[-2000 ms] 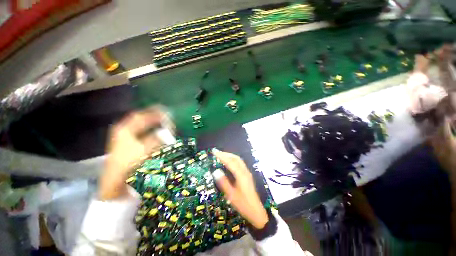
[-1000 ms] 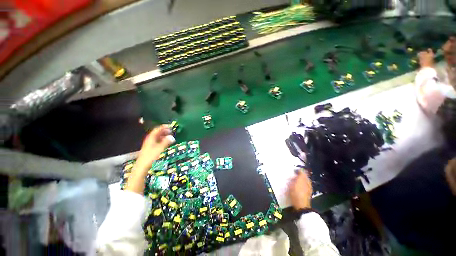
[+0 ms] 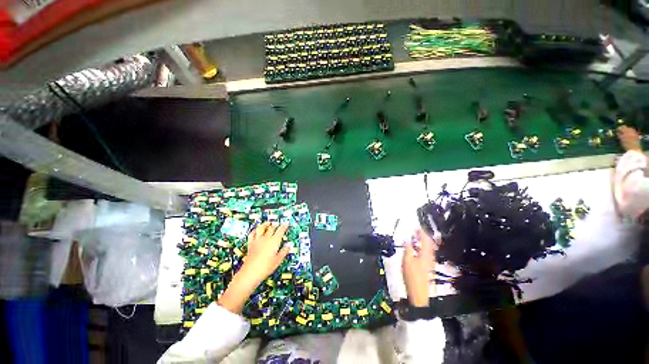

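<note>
My left hand (image 3: 267,250) lies on the pile of green circuit boards (image 3: 213,266) with yellow parts, fingers over the boards near its upper right part. Whether it grips a board cannot be told. My right hand (image 3: 418,259) is at the left edge of the heap of black leads (image 3: 491,224) on the white sheet (image 3: 388,202). A black lead (image 3: 377,244) reaches from its fingertips to the left over the black mat (image 3: 334,195). Loose boards (image 3: 326,221) lie on the mat beside the pile.
The green conveyor belt (image 3: 249,128) carries spaced boards with black leads (image 3: 376,148). Beyond it are rows of boards (image 3: 327,51) and green-yellow wires (image 3: 452,41). Another person's hand (image 3: 629,138) is at far right. A silver duct (image 3: 85,84) and plastic bag (image 3: 122,259) are at left.
My left hand has moved from the belt edge back onto the board pile. My right hand now has a black lead at its fingertips. A board with a lead lies at the belt's left part.
</note>
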